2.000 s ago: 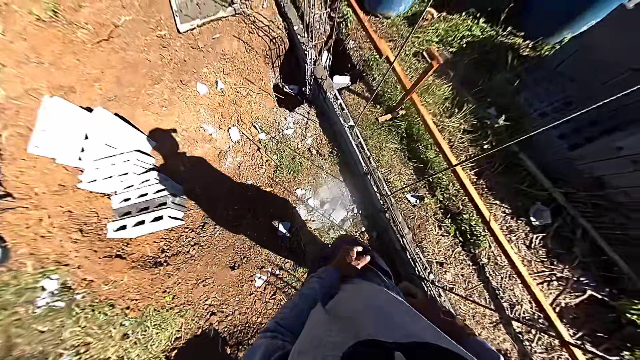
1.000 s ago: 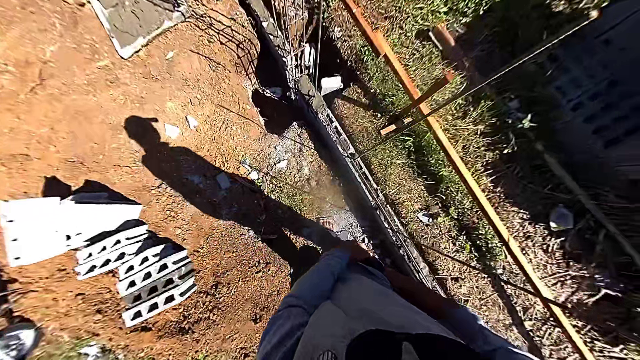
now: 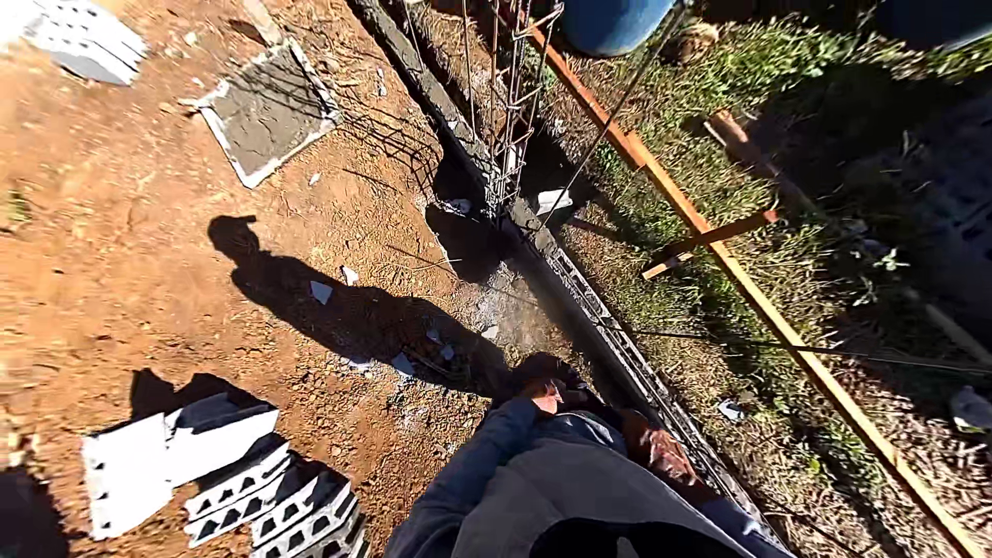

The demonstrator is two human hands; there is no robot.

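Note:
Close in front of my body, my left hand (image 3: pixel 545 395) shows at the end of a blue sleeve, its fingers partly curled; whether it holds anything is not clear. My right hand (image 3: pixel 666 457) is lower and to the right, beside the low hollow-block wall (image 3: pixel 589 298), blurred and partly in shade. Whether it touches the wall cannot be told. Upright rebar (image 3: pixel 511 116) rises from a dark hole further along the wall. Pale broken pieces (image 3: pixel 321 292) lie on the dirt within my shadow.
Stacked hollow concrete blocks (image 3: pixel 271 496) stand at lower left. A tray of grey mortar (image 3: pixel 271 105) lies at upper left. Right of the wall run a long wooden board (image 3: pixel 744 279) with a crosspiece and a taut line (image 3: pixel 713 337). A blue barrel (image 3: pixel 616 23) is at the top.
The view has shifted since the earlier frames. My left hand, hardly visible one second ago, shows again in front of my body.

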